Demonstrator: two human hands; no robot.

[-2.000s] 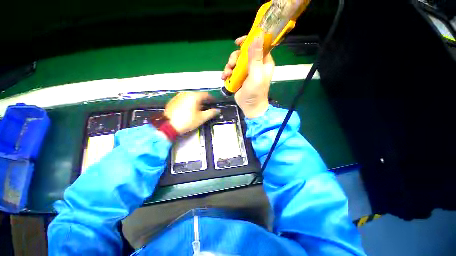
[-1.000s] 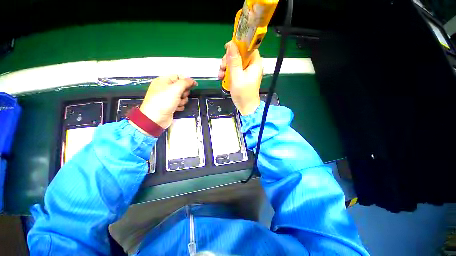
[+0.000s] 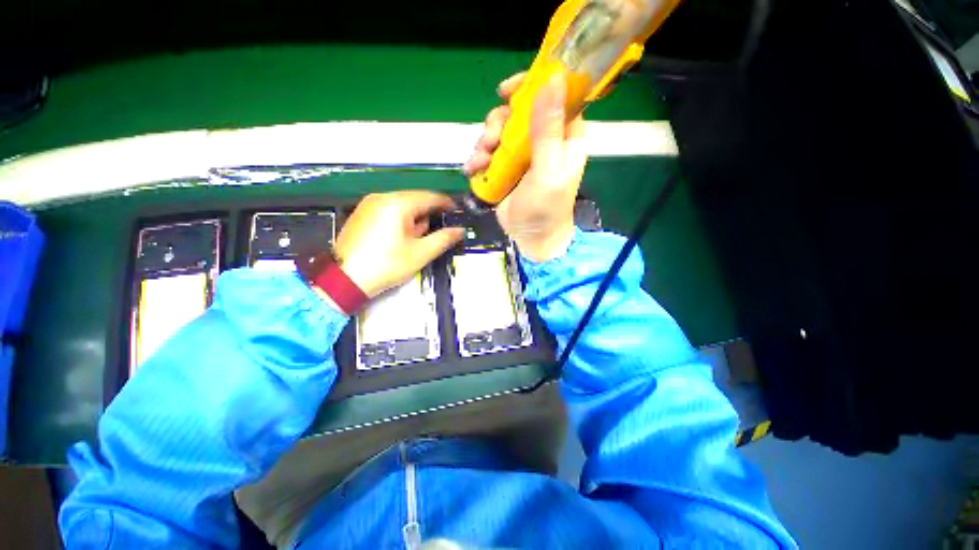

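My right hand grips the yellow-orange electric screwdriver, which slants down to the left. Its tip is at the top end of a smartphone assembly in the black phone tray. My left hand, with a dark red wristband, reaches over the neighbouring smartphone assembly. Its thumb and fingers are apart beside the screwdriver tip. Whether a screw is at the fingertips is too small to tell. More assemblies lie to the left, one partly under my left sleeve.
A blue screw bin is cut off at the left edge. A white edge strip with clear plastic runs behind the tray. A thin black cord crosses my right sleeve. A large black mass stands at the right.
My left hand has moved right, from above the tray's back edge to the screwdriver tip, and its fingers have spread. The screwdriver now slants more, its rear end further right.
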